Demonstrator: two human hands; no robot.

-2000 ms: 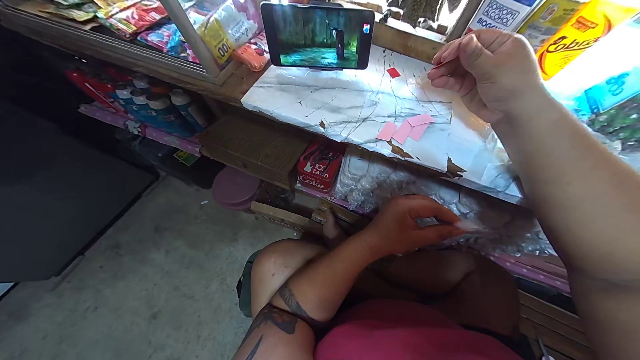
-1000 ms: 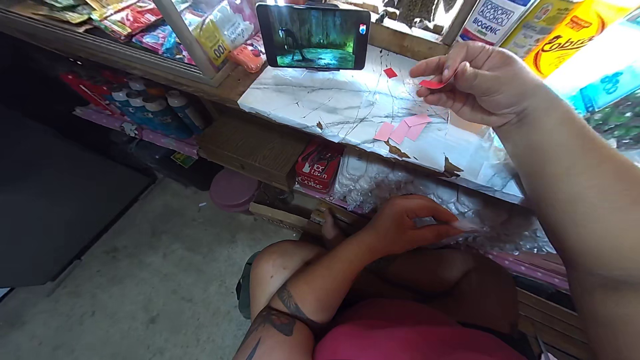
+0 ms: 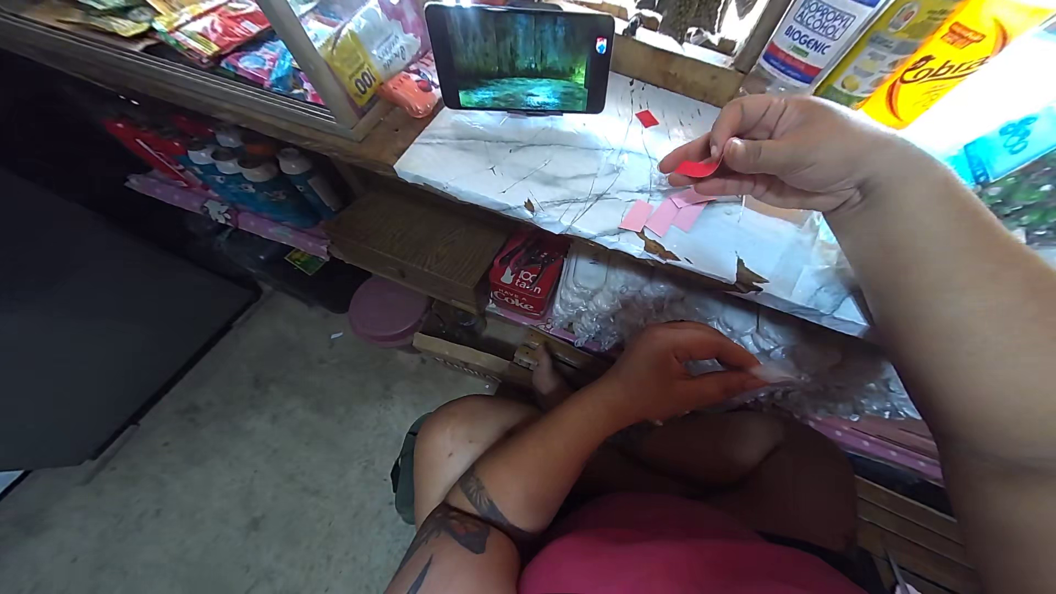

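Above the marble-patterned counter [image 3: 495,161], my right hand [image 3: 775,153] pinches a small red paper piece [image 3: 697,168] between thumb and fingers. Several pink paper pieces [image 3: 662,217] lie overlapping on the counter, just below that hand. Another small red piece [image 3: 647,119] lies farther back, right of a phone [image 3: 522,59] that stands upright with a picture on its screen. Lower down, in front of the counter edge, my left hand [image 3: 689,371] pinches a thin, clear plastic piece [image 3: 775,374] between thumb and fingertips.
Crumpled clear plastic [image 3: 627,305] fills the shelf under the counter, beside a red box [image 3: 528,276]. Bottles [image 3: 301,177] stand on a lower shelf at left, near a pink lidded tub [image 3: 388,312]. An alcohol bottle [image 3: 813,37] and a yellow pack [image 3: 949,62] stand behind my right hand.
The red piece in my right hand shows plainly now, while two seconds ago it was barely visible. That hand has come lower over the counter. My left hand has stayed in place.
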